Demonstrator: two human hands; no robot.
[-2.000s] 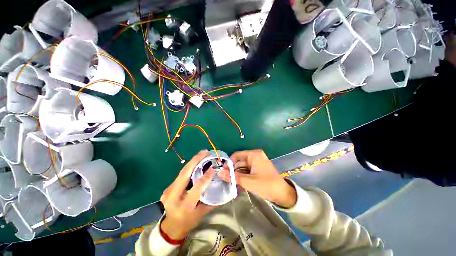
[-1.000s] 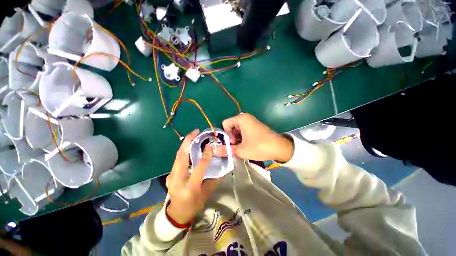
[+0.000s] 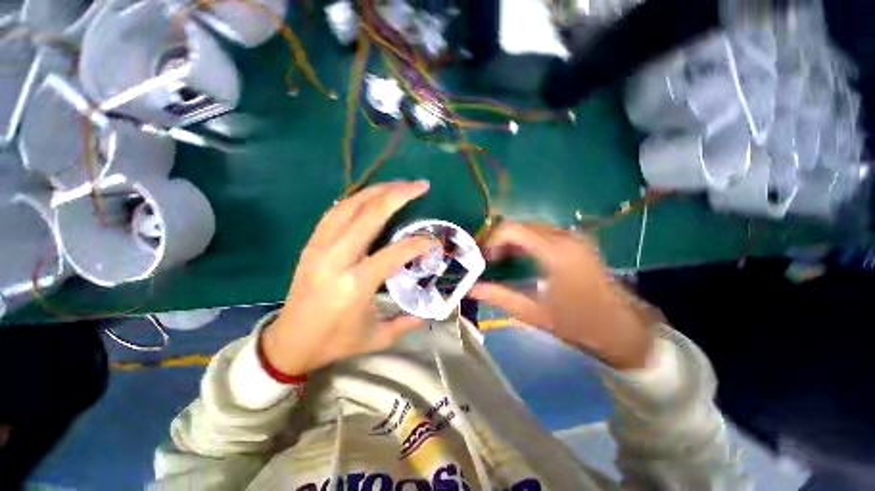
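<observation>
A white plastic housing (image 3: 414, 292) is in front of my chest at the bench's front edge, its open end facing up. My left hand (image 3: 350, 273) is on it, with a finger reaching inside the opening and the thumb below. My right hand (image 3: 556, 283) is blurred at the housing's right side, fingers spread, near orange wires by the rim; whether it touches the housing is unclear. A pale part shows inside the housing beneath my left finger. Small white wired components (image 3: 386, 96) lie in a loose pile beyond my hands.
Piled white housings stand at left (image 3: 197, 225) and right (image 3: 672, 161) on the green bench (image 3: 278, 182). A dark cylinder (image 3: 633, 53), likely the screwdriver, and a white box are at the back. Dark-clothed parts of people show at both sides.
The view has shifted. The housing is turned and shows its inside differently. My right hand has drawn back to the right with fingers spread; my left hand's fingers have opened out.
</observation>
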